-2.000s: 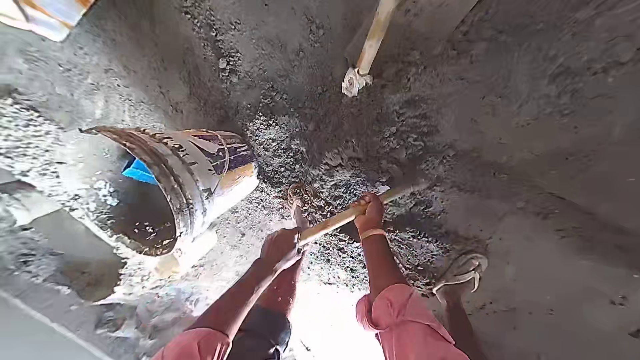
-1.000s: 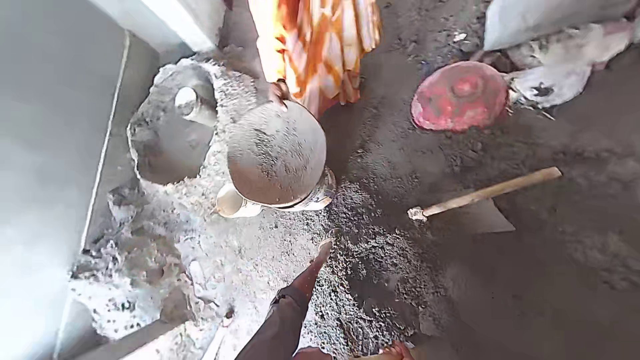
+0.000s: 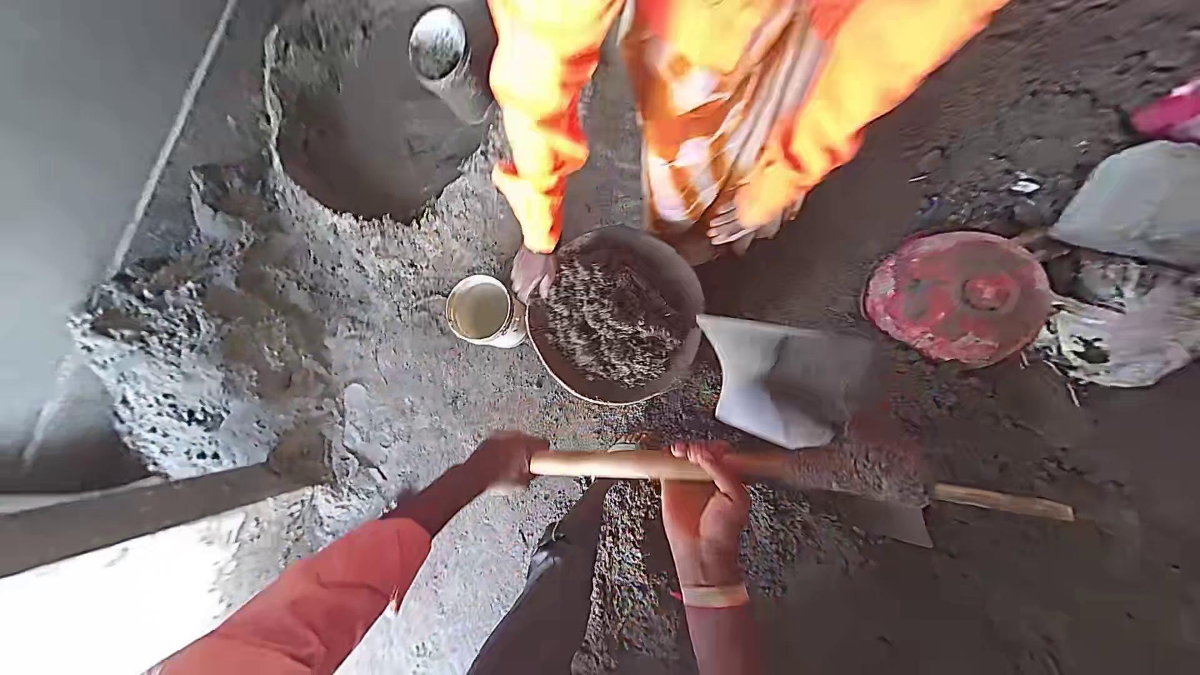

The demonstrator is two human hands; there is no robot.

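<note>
My left hand (image 3: 511, 461) is closed around the near end of a wooden tool handle (image 3: 609, 464). My right hand (image 3: 712, 502) grips the same handle farther along. Toward the right, the handle runs to a blurred, dirt-covered head, beside a broad grey metal blade (image 3: 773, 380); the join is unclear. Just above the handle, a round pan (image 3: 609, 398) holds dark grainy mix (image 3: 609, 323). A co-worker's hand (image 3: 534, 272) touches the pan's left rim. A small pale container (image 3: 480, 309) stands left of the pan.
A co-worker in orange patterned clothing (image 3: 694, 112) bends over the pan. A red round lid-like object (image 3: 958, 298) and pale sacks (image 3: 1130, 202) lie right. Another wooden handle (image 3: 1003, 502) lies beyond my tool. Upper left is a rough-edged pit (image 3: 375, 141) with a cylinder.
The pan, held up by the co-worker one second ago with no dark mix showing, is lower and contains mix. My hands and the handle, mostly out of view then, are back in view.
</note>
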